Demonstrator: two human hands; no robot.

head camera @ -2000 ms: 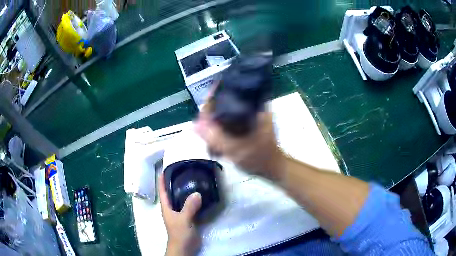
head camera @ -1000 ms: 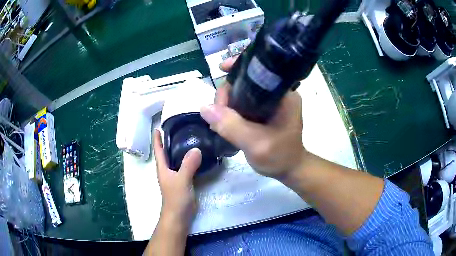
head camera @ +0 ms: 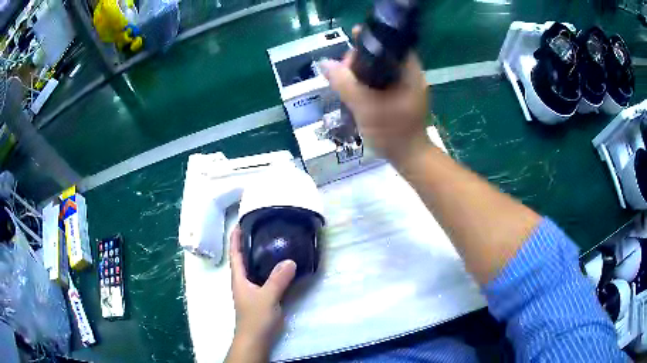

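Note:
A white dome camera housing (head camera: 282, 186) with a glossy black front shell (head camera: 284, 237) lies on the white mat (head camera: 383, 248), joined to a white wall-mount bracket (head camera: 202, 205) on its left. My left hand (head camera: 261, 294) holds the black shell from below, thumb on its face. My right hand (head camera: 390, 106) grips the black electric screwdriver (head camera: 384, 42), raised over the pale screw feeder (head camera: 305, 103). The screwdriver is blurred and cut off by the top edge. Its bit cannot be made out clearly near the feeder's front.
Unfinished camera units (head camera: 557, 81) stand at the upper right, with another at the right edge and more at the lower right. A remote control (head camera: 111, 276) and small cartons (head camera: 74, 230) lie at left. Clear plastic bags (head camera: 32, 298) are heaped at far left. A pale rail (head camera: 177, 150) crosses behind.
My right hand and the screwdriver have moved up and away from the black shell to the screw feeder. My left hand still holds the shell. The whole view has shifted slightly.

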